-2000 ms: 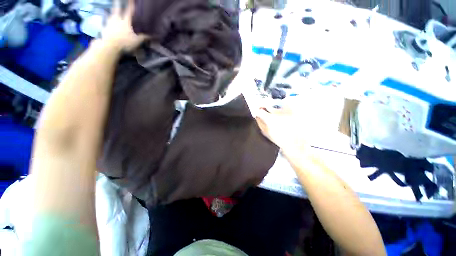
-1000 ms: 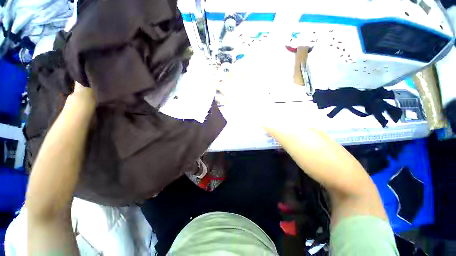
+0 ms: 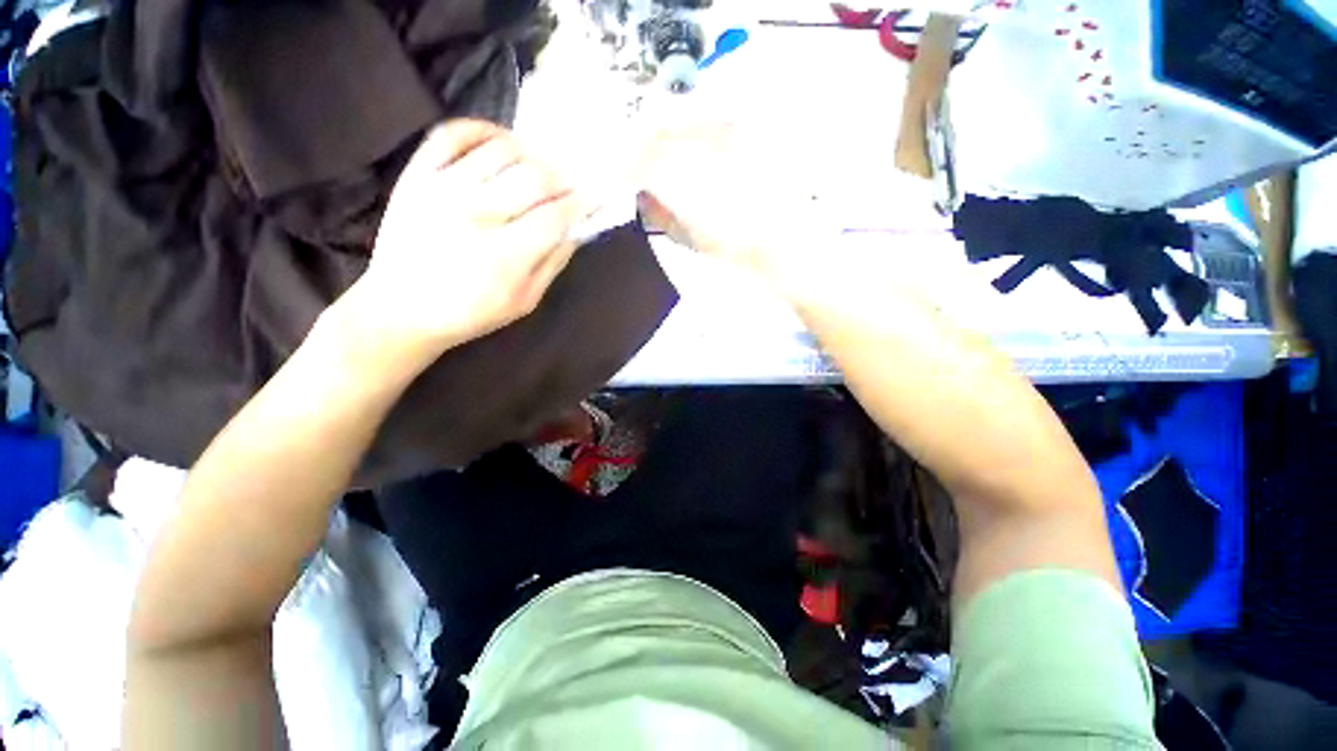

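Note:
Dark brown fabric [image 3: 308,220] lies in a large bunched heap at the left of the white machine table and hangs over its front edge. My left hand [image 3: 491,228] is closed on the white lining edge [image 3: 598,213] of this fabric. My right hand [image 3: 711,206] is just right of it, at the corner of the brown cloth; it is washed out by glare, so its hold is unclear. The needle area [image 3: 675,59] of the sewing machine is partly visible above the hands at the top edge.
Dark fabric strips [image 3: 1078,250] lie at the right of the table [image 3: 1026,357], near a brown card piece [image 3: 927,96] and a slim metal tool [image 3: 943,162]. The machine's dark panel [image 3: 1246,59] is top right. A blue bin [image 3: 1195,514] and a white puffy heap [image 3: 74,616] are below.
My left hand has come from under the brown fabric to its white edge beside my right hand. The fabric has shifted left. The view has moved, and the machine sits higher in it.

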